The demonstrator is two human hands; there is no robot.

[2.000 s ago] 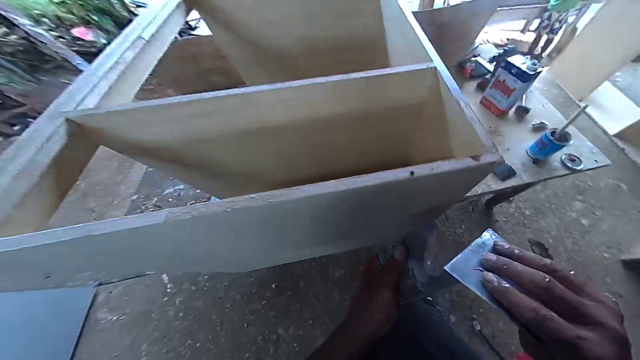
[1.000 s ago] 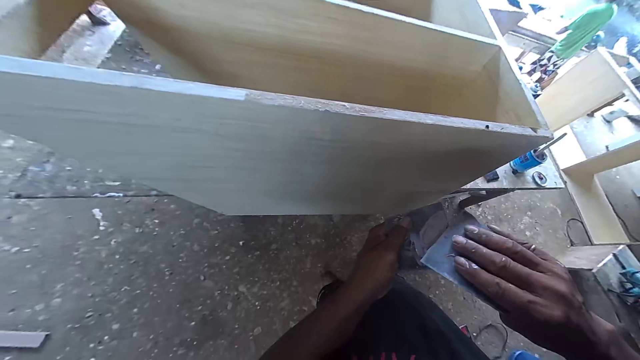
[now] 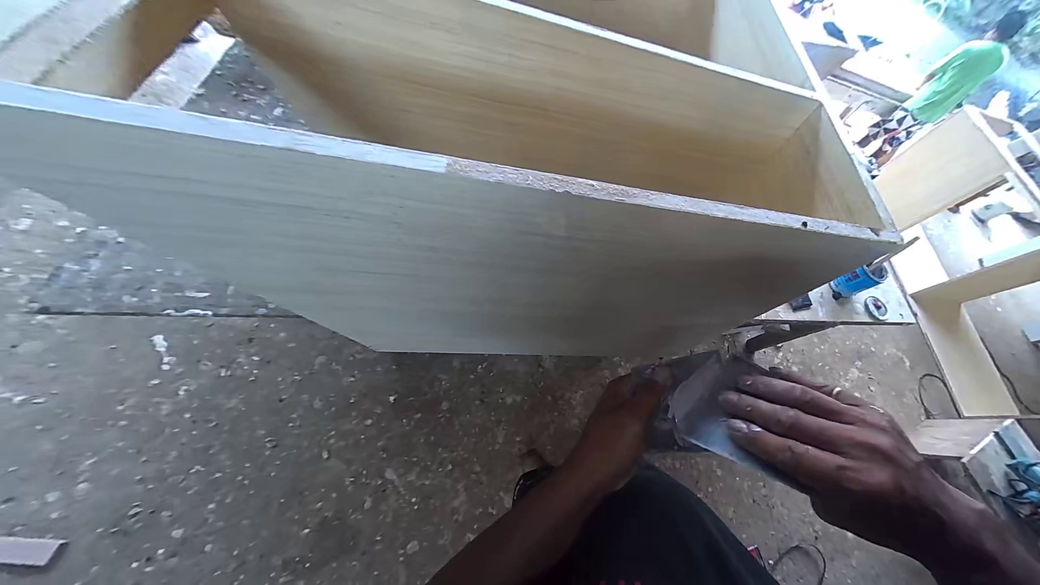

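Note:
My right hand (image 3: 821, 439) presses its fingers on a thin, flat, greyish scraper sheet (image 3: 723, 435), below the right end of a plywood cabinet (image 3: 504, 268). Beside it, my left hand (image 3: 621, 422) grips the edge of a dark flat plate (image 3: 670, 418) that bears pale grey paste (image 3: 697, 394). The sheet's edge lies against the paste. White filler coats the left part of the cabinet's top edge (image 3: 325, 145); the part to the right of it looks rough and partly bare. A small dark hole shows near the corner.
A blue can (image 3: 857, 282) with a stick in it and a round lid (image 3: 876, 307) stand on a low board at the right. Beyond are more plywood frames (image 3: 942, 166) and a person in a green shirt (image 3: 959, 77). A cable (image 3: 938, 394) lies on the concrete floor.
My right hand, apart from my left two seconds ago, has come in with the sheet to the plate. The view has swung, showing more floor on the left.

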